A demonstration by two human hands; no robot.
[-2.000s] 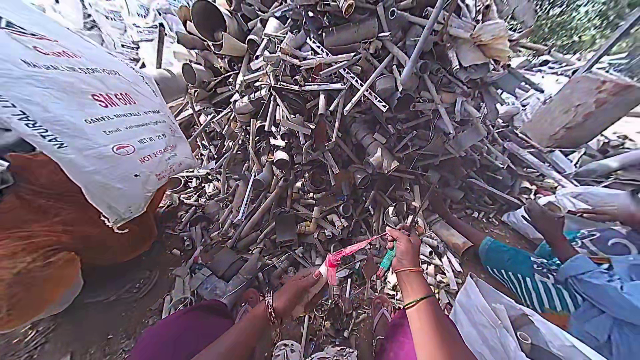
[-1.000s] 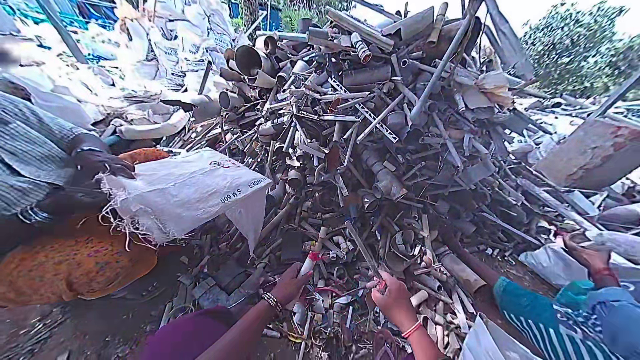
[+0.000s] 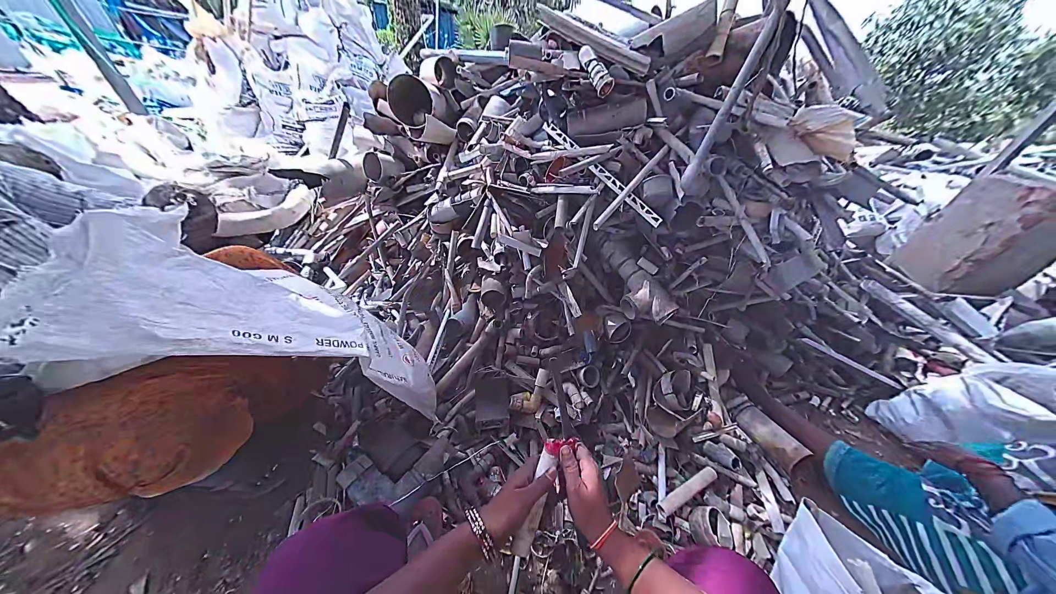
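Note:
My left hand [image 3: 518,501] is closed around a white plastic pipe piece [image 3: 546,462] low in the middle of the view. My right hand [image 3: 584,487] meets it from the right, its fingers at a red scrap [image 3: 561,446] at the pipe's upper end. A dark, narrow tool or blade [image 3: 564,404] stands up just beyond the fingers; its lower end is hidden, so I cannot tell how it is held. Both hands are in front of a large heap of scrap pipes [image 3: 594,272].
A person at left has a white woven sack [image 3: 190,297] over orange cloth [image 3: 132,429]. At right are another person's arm and striped teal cloth [image 3: 916,511]. White sacks [image 3: 982,404] lie beyond; a broken slab [image 3: 982,235] leans at far right.
My hands were apart one second ago and are now together at the pipe piece. The red strip was stretched between them two seconds ago. The white sack at left has shifted and spread out.

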